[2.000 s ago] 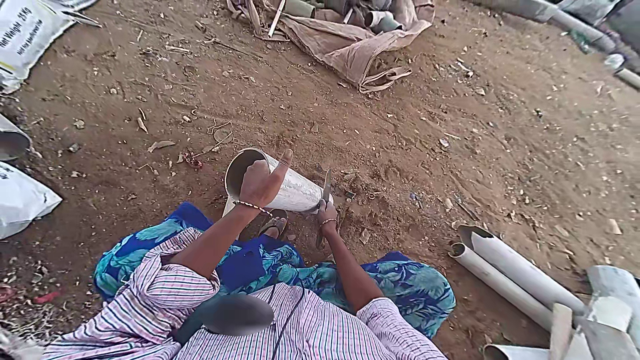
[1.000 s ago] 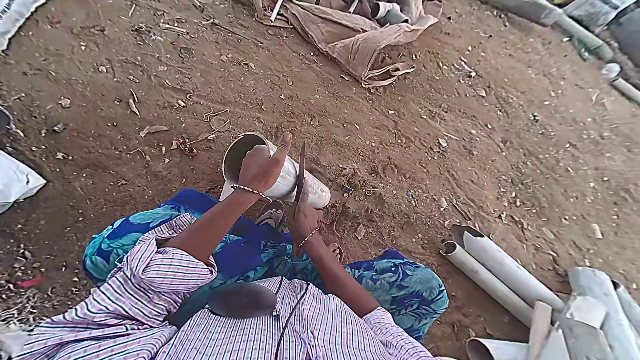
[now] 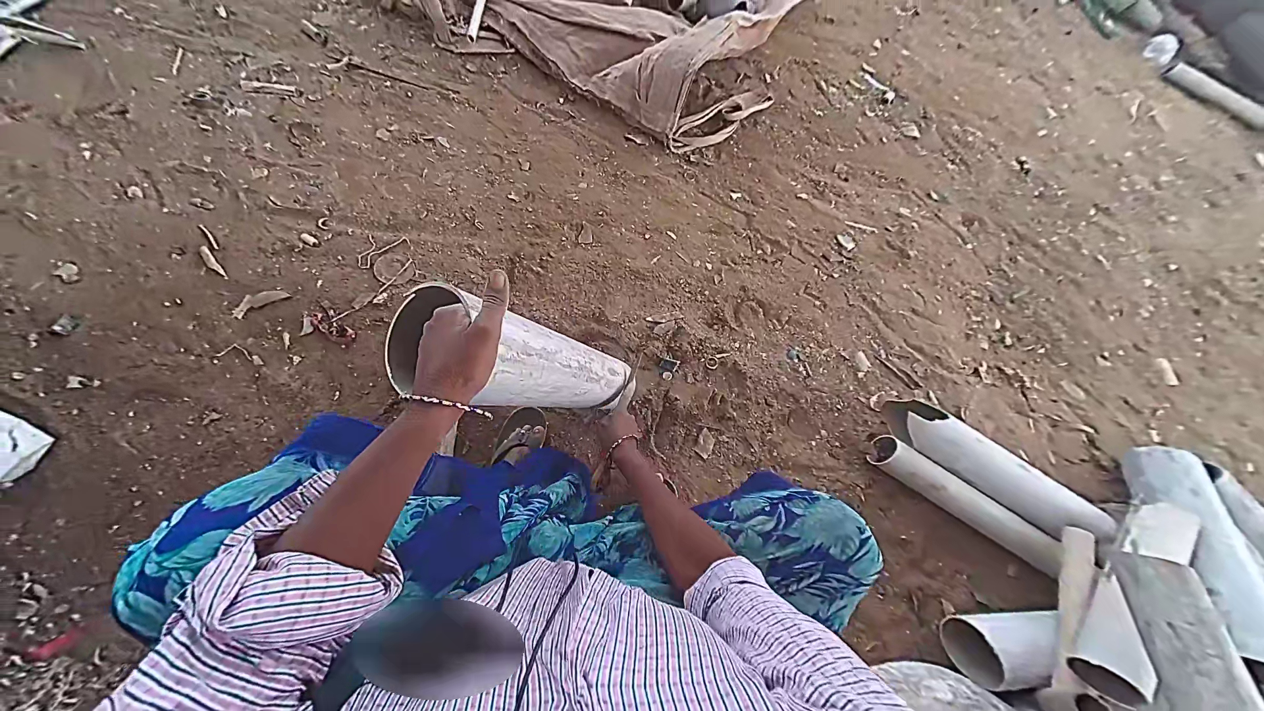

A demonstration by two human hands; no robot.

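A whitish plastic pipe piece [image 3: 553, 367] lies slanted in front of my knees, its wide open end toward the left. My left hand [image 3: 459, 351] grips the rim of that end, fingers inside the opening and thumb raised outside. At the pipe's far right end is my right hand [image 3: 618, 420], closed around a tool with a thin dark blade [image 3: 622, 387]. The blade crosses the pipe's end; its handle is mostly hidden by the hand. A sandalled foot [image 3: 520, 434] shows just below the pipe.
Several whitish pipes and cut pieces [image 3: 1007, 479] lie on the dirt at the right. A brown cloth sack [image 3: 642, 74] with pieces on it is at the top. A white bag [image 3: 20, 446] shows at the left edge, and another pipe [image 3: 1215, 94] at the upper right.
My right hand and the blade have moved from partway along the pipe, one second ago, to its right end. My left hand stays at the wide end.
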